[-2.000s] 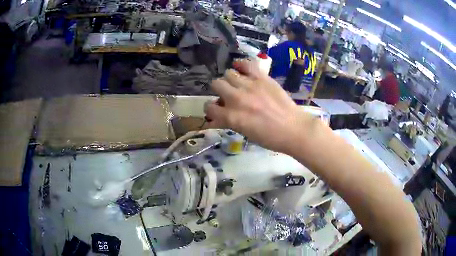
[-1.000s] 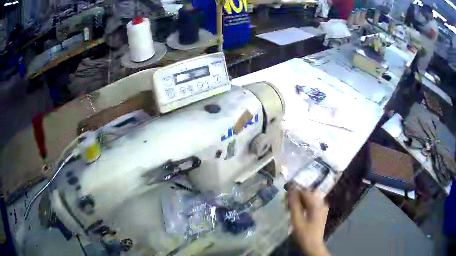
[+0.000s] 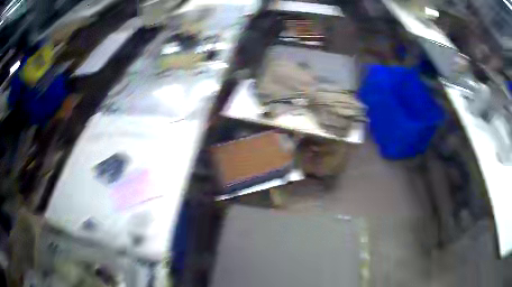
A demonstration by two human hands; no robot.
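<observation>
The view is strongly blurred and neither of my hands is in it. Nearest in front, a white table (image 3: 168,224) runs up the left side. A dark clump (image 3: 111,167) and a flat pink piece (image 3: 133,189) lie on it; I cannot tell what they are. A grey flat surface (image 3: 289,249) is at the bottom centre. Beyond it, a brown-topped box or pad (image 3: 255,160) has a pale edge. Limp khaki cloth (image 3: 339,109) lies on a white surface.
A large bright blue bag or cover (image 3: 400,112) stands right of the cloth. Another white table (image 3: 483,162) edges the right side. Grey-brown floor (image 3: 365,179) shows between. A blue and yellow shape (image 3: 42,89), perhaps a person's clothing, is at the upper left.
The view has swung right and blurred. The sewing machine, its control panel and the thread cones have left the picture, and so has the hand seen before at the lower right.
</observation>
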